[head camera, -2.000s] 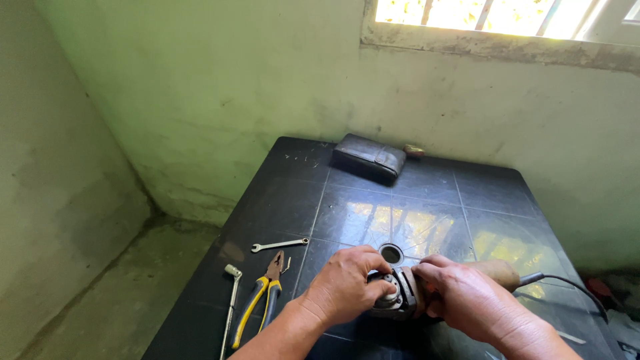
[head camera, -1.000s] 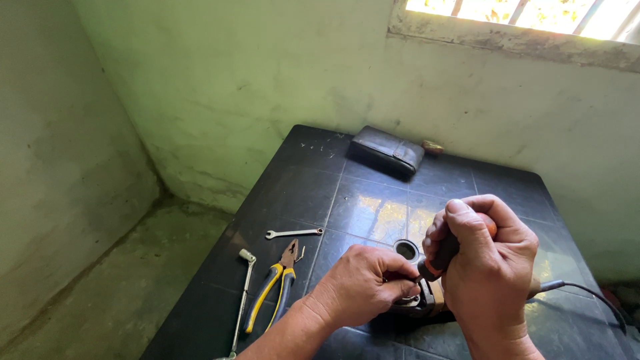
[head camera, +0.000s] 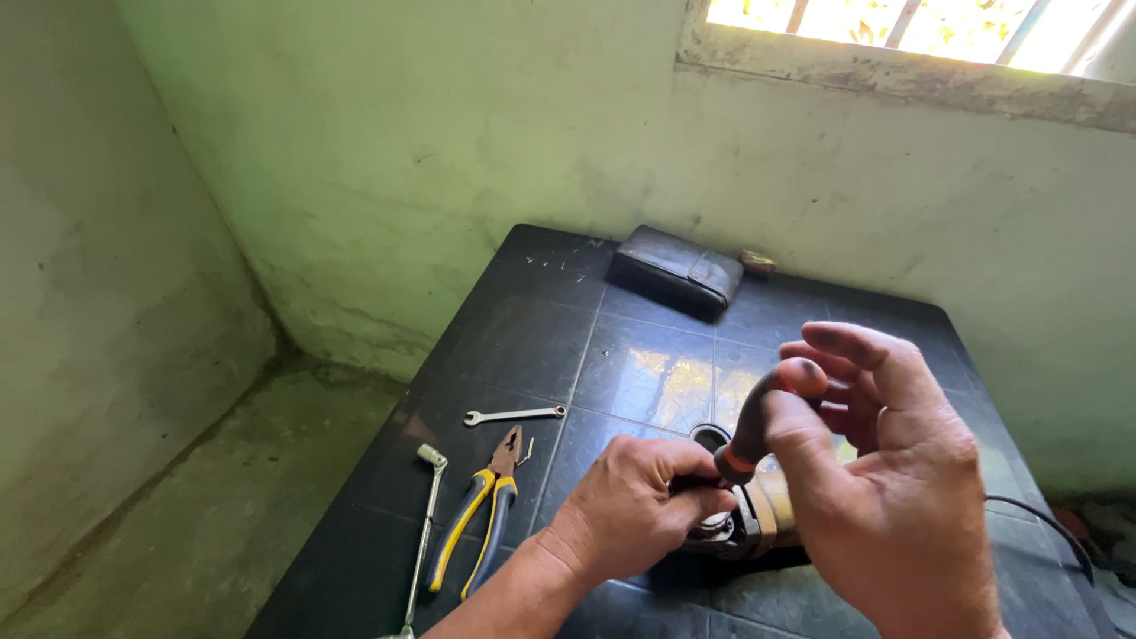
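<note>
A corded power tool with a metal gear head and tan body (head camera: 770, 510), seemingly an angle grinder, lies on the black table (head camera: 532, 328). Over the gear head, my left hand (head camera: 643, 497) pinches near the lower end of a screwdriver, whose shaft and tip are mostly hidden. The screwdriver's dark handle with orange parts (head camera: 754, 426) stands tilted. My right hand (head camera: 887, 479) has its thumb against the handle's top, with the other fingers raised and loosely spread. Behind the tool lies a dark ring (head camera: 710, 435), partly hidden by the handle.
Combination pliers with yellow and dark grips (head camera: 488, 515) lie left of my left hand. A socket wrench with a jointed head (head camera: 428, 524) is farther left, and a small combination wrench (head camera: 515, 415) lies above the pliers. A black case (head camera: 676, 271) sits near the wall.
Two seconds ago both hands were on the power tool with no screwdriver visible. One second ago my right hand was closed around the screwdriver; its fingers have since loosened and spread.
</note>
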